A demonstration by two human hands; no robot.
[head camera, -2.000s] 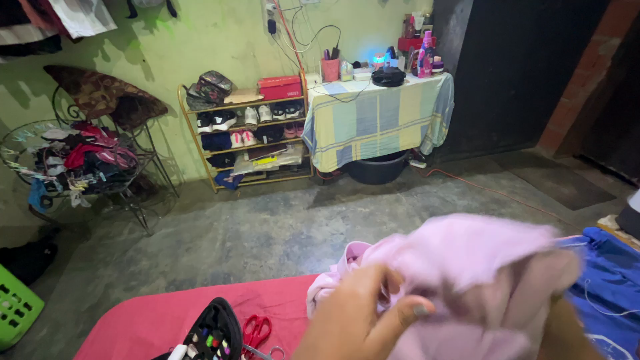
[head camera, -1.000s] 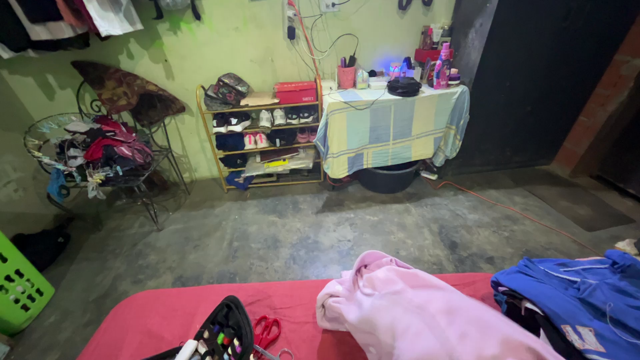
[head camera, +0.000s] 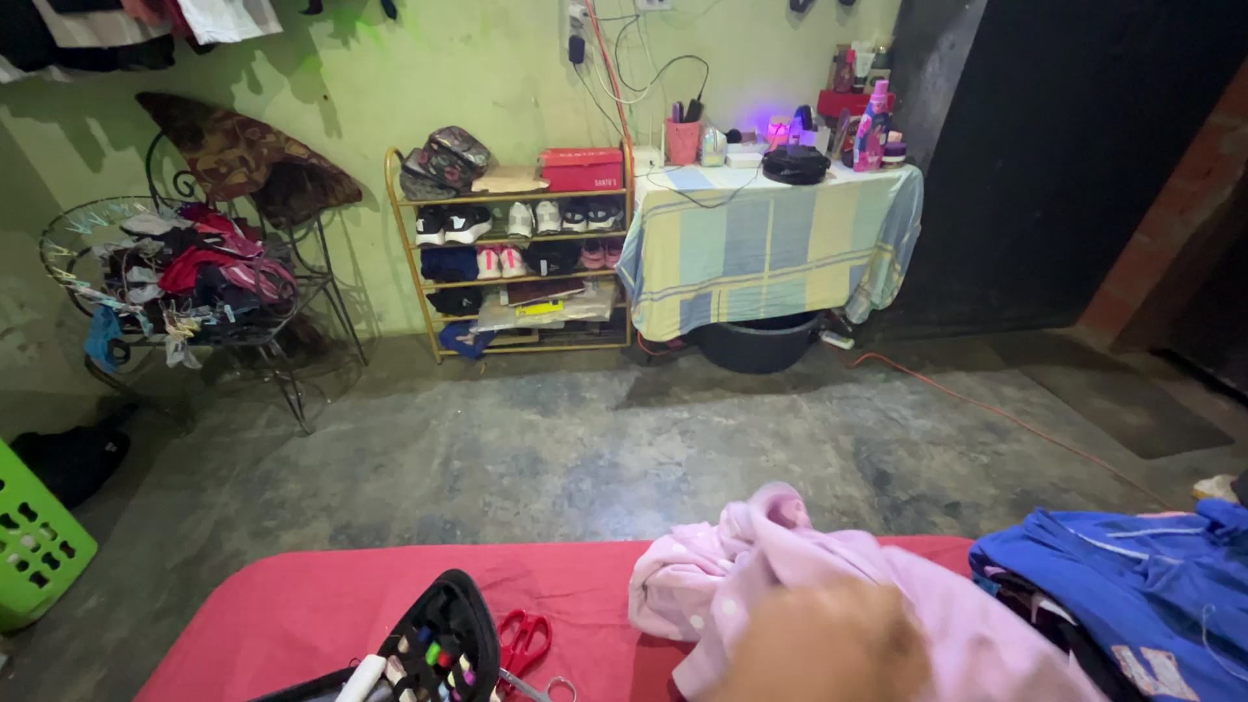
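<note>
Pink cloth (head camera: 868,565) with pale dots on one part lies bunched on the red-covered surface (head camera: 331,604). One blurred hand (head camera: 829,643) is over the cloth at the bottom edge; which hand it is, and whether its fingers grip, cannot be told. The other hand is out of view. To the left of the cloth are red-handled scissors (head camera: 525,639), a second pair with metal finger loops (head camera: 560,690), and an open black zip case (head camera: 458,604) holding colourful small items. Blue clothing (head camera: 1121,575) is piled at the right.
A green plastic basket (head camera: 39,546) stands at the left edge. Beyond the concrete floor (head camera: 546,458) are a metal chair heaped with clothes (head camera: 214,263), a shoe rack (head camera: 517,239) and a cloth-covered table (head camera: 770,253) above a black tub (head camera: 756,346). An orange cord (head camera: 994,414) crosses the floor.
Two seconds ago the pink cloth was raised with hands at it; one second ago it lay lower with no hand clearly visible. Now a hand shows over it, and the cloth is more bunched.
</note>
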